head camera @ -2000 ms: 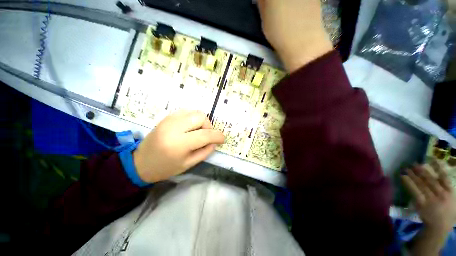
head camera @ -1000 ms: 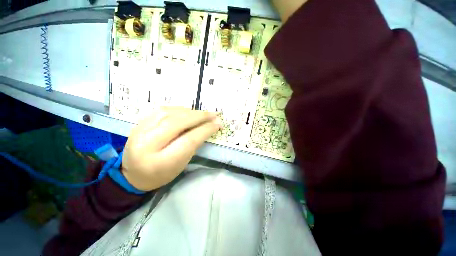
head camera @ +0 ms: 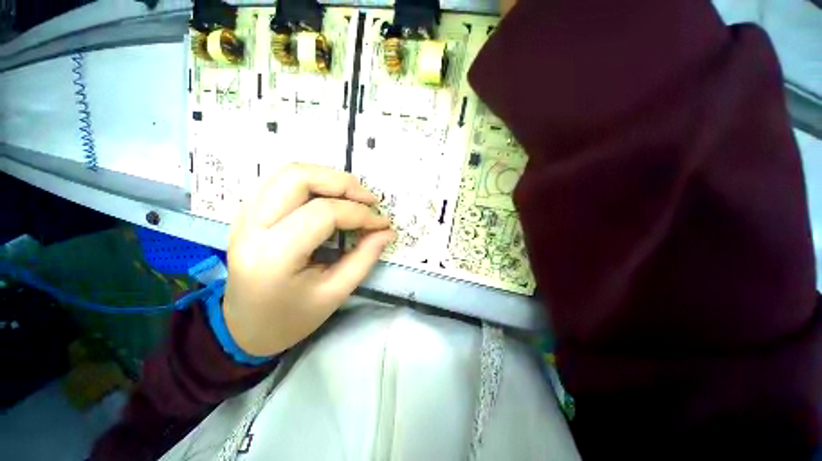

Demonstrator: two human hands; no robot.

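Two pale yellow printed circuit boards (head camera: 311,126) lie side by side on the conveyor, with a dark gap between them. My left hand (head camera: 302,257), with a blue strap (head camera: 236,329) on its wrist, is over the near part of the boards, right of the gap. Its thumb and fingertips are close together at the right board's surface; whether they pinch a tiny part is not clear. My right arm reaches across the right board's right side, and its dark red sleeve covers it. The right hand is beyond the top edge, with only a sliver of skin showing.
Copper and yellow coils (head camera: 311,51) and black blocks (head camera: 300,13) stand along the boards' far edge. The near metal rail (head camera: 433,290) runs in front of me. A coiled blue cord (head camera: 86,112) lies at the left. A blue strap cord (head camera: 117,306) trails left from my wrist.
The view has shifted closer over the boards. My left hand's fingers have bent and spread a little, staying near the same spot. My right hand has gone out past the top edge.
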